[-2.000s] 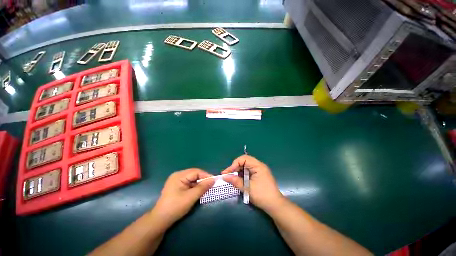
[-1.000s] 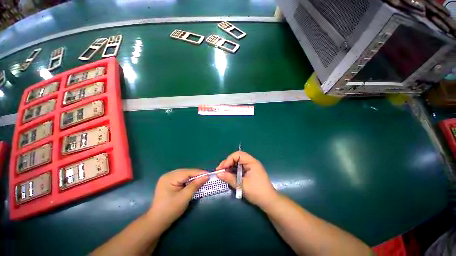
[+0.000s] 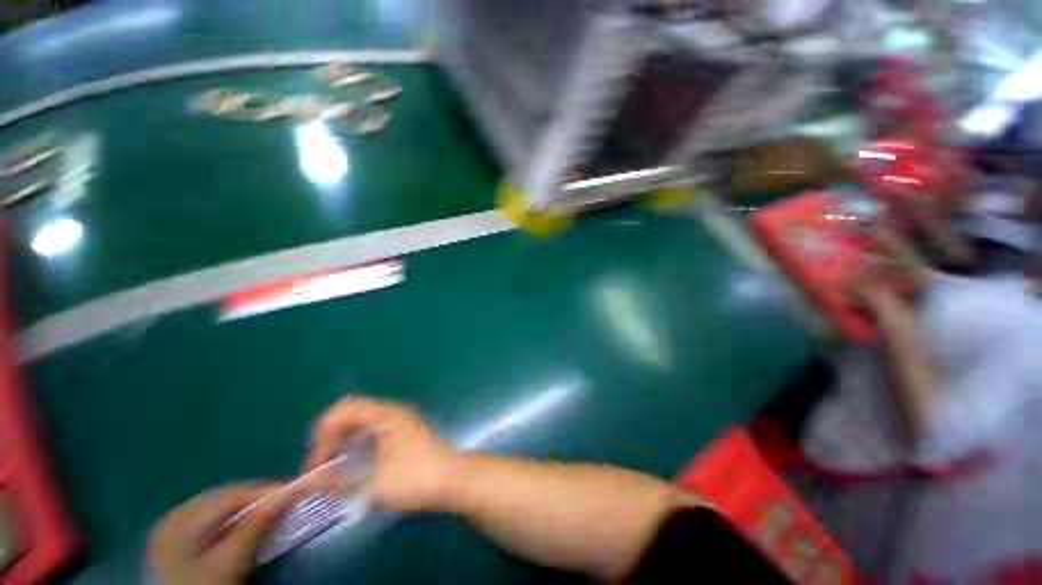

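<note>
The view is blurred. My left hand (image 3: 208, 535) is at the bottom left, partly cut off by the lower edge, with its fingers on the white label sheet (image 3: 303, 523). My right hand (image 3: 386, 455) is just right of it, fingers at the sheet's other end. A blurred grey streak at my right fingers may be the tweezers; their tip cannot be made out. The red-and-white label strip (image 3: 314, 289) lies on the green bench beyond my hands, beside the pale dividing strip.
A red foam tray (image 3: 34, 491) is cut off at the left edge. Loose phone frames (image 3: 246, 105) lie on the far belt. A grey machine (image 3: 548, 103) on yellow feet stands beyond. At right, a person in white reaches to a red tray (image 3: 823, 257); another red tray (image 3: 771, 514) is lower right.
The view has swung right: the foam tray is mostly out of view and a person appears at right. My hands still hold the white sheet between them.
</note>
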